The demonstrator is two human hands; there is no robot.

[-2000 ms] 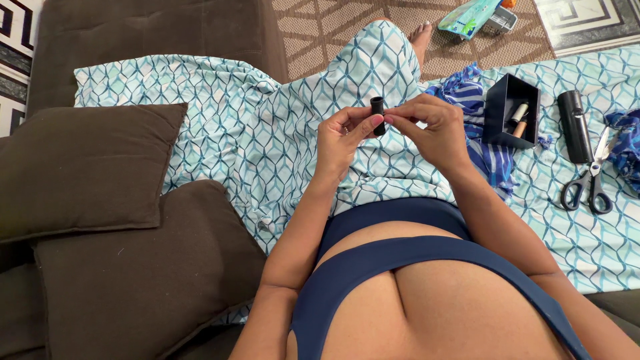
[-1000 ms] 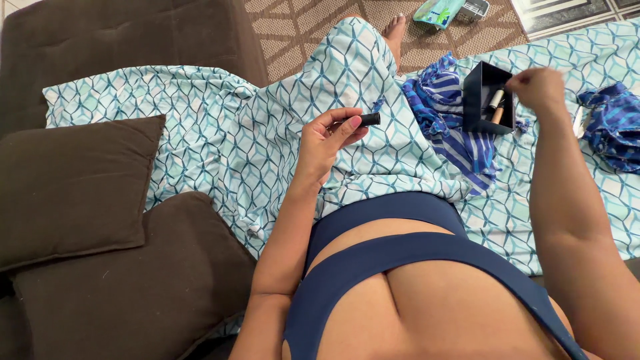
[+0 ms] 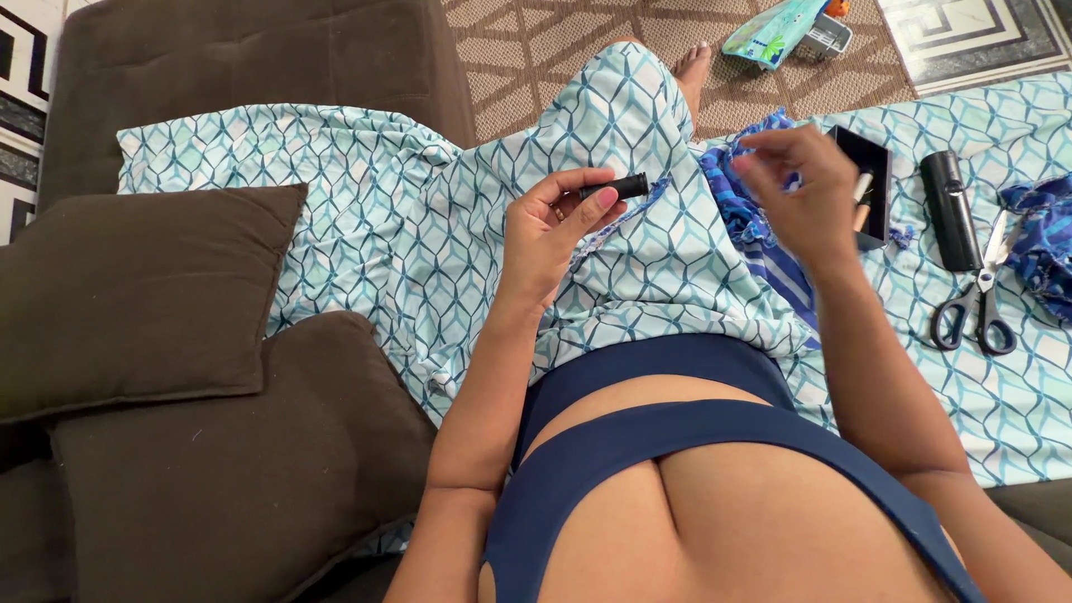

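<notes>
My left hand (image 3: 557,222) holds a small black spool or tube (image 3: 618,186) between thumb and fingers, above the patterned sheet (image 3: 469,218) over my lap. A strip of blue and white fabric (image 3: 615,226) lies just under it. My right hand (image 3: 800,188) is raised, slightly blurred, in front of a dark box (image 3: 875,176); whether something thin is between its fingertips cannot be told. Inside the box lie small light and tan cylinders (image 3: 862,203). Crumpled blue patterned fabric (image 3: 737,201) sits left of the box.
Right of the box are a black cylindrical case (image 3: 950,209), scissors with dark handles (image 3: 984,293) and more blue fabric (image 3: 1047,243). Brown cushions (image 3: 142,301) lie at the left. A turquoise package (image 3: 770,33) and a grey plastic tray (image 3: 827,36) are on the rug.
My right hand has moved from the box's right edge leftward to its near left side. At first both hands were at the black piece; now only my left holds it.
</notes>
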